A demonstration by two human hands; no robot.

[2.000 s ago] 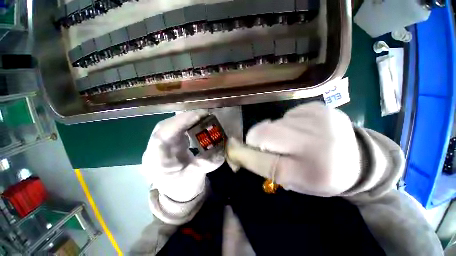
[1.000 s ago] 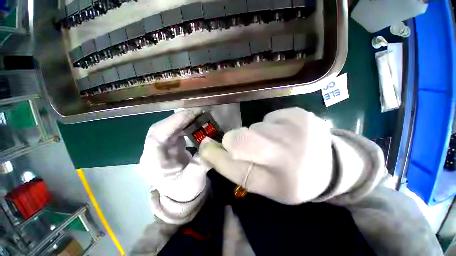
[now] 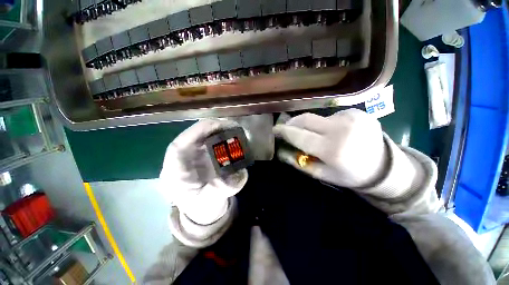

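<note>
My gloved left hand (image 3: pixel 192 167) holds a dark grey inductor block (image 3: pixel 241 146) by its edges. Its open side faces me and shows two orange-red copper windings (image 3: pixel 229 151). My gloved right hand (image 3: pixel 335 147) is to the right of the block, apart from it, with fingers curled. An orange-brown spot (image 3: pixel 305 161) shows at its fist, likely the handle of a scraper; the tip is hidden. A thin white wipe (image 3: pixel 260 137) lies beside the block, between the hands.
A steel tray (image 3: pixel 223 113) with rows of grey blocks is at the top. A printed label (image 3: pixel 380 102), white packet (image 3: pixel 438 94) and small round pieces lie on the green mat (image 3: pixel 123 153). A blue bin (image 3: pixel 483 111) is at right. Wire racks and a red item (image 3: pixel 29 214) are at left.
My right hand moved onto the block's windings, then drew back to the right, off the block. The block in my left hand has turned so its windings face more toward me.
</note>
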